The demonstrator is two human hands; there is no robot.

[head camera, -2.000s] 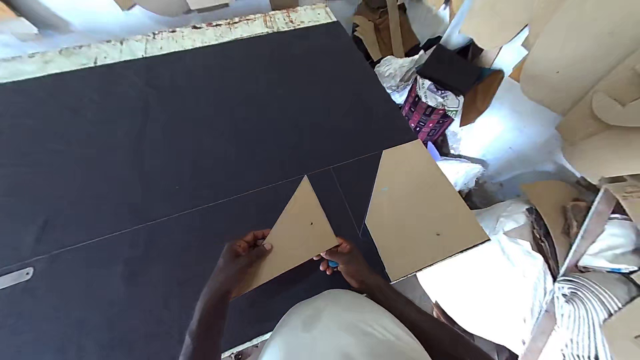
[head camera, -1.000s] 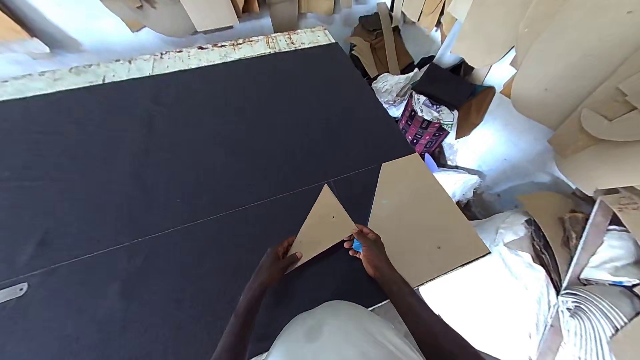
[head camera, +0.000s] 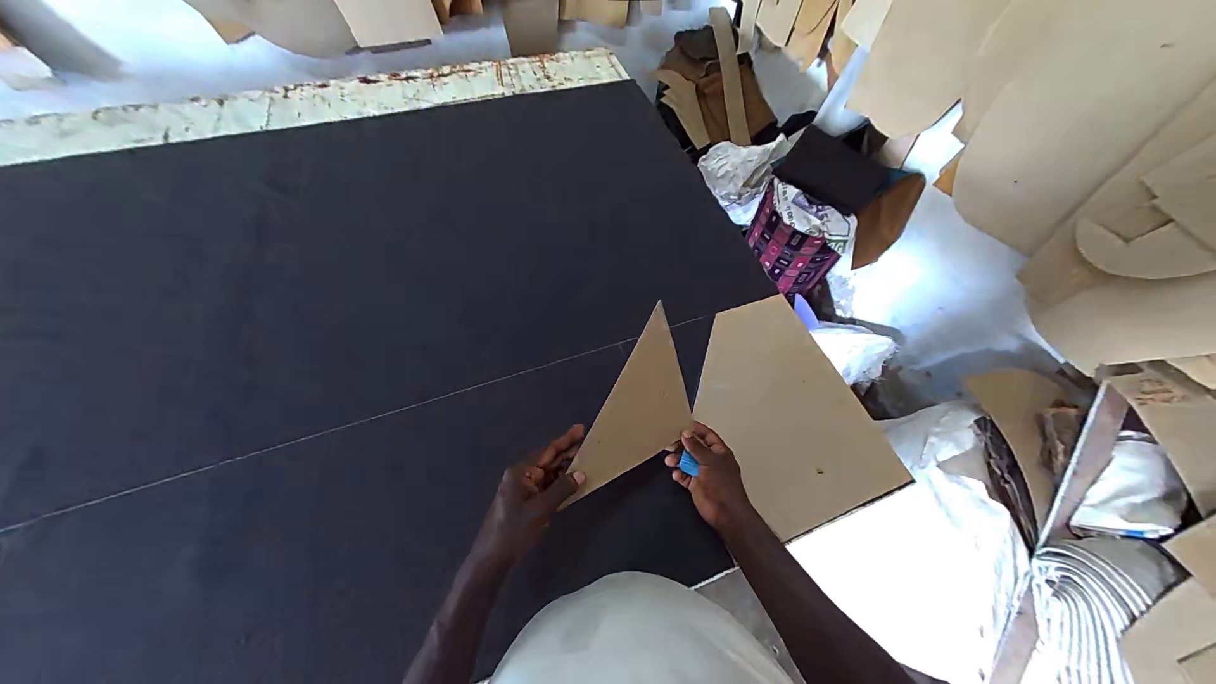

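A triangular cardboard template (head camera: 638,408) is held above the dark sheet material (head camera: 380,285) spread over the table. My left hand (head camera: 540,483) grips its lower left corner between thumb and fingers. At its lower right corner, my right hand (head camera: 708,470) pinches the edge and also has a small blue object (head camera: 689,464) in its fingers; what that is cannot be told. Just right of that hand, a larger four-sided cardboard template (head camera: 788,418) lies flat at the sheet's right edge. A thin pale line (head camera: 380,415) crosses the sheet and passes behind the triangle.
The table's worn, painted far edge (head camera: 313,104) shows beyond the sheet. Past the right edge are a patterned bag (head camera: 790,249), white plastic bags (head camera: 950,513) and a roll of layered material (head camera: 1092,589). Large cardboard templates (head camera: 1064,123) hang at the upper right.
Both hands have kept hold of the triangle while its tilt has changed. It has come nearer the larger template, which shows no plain move. A metal strip seen earlier at the far left is out of view.
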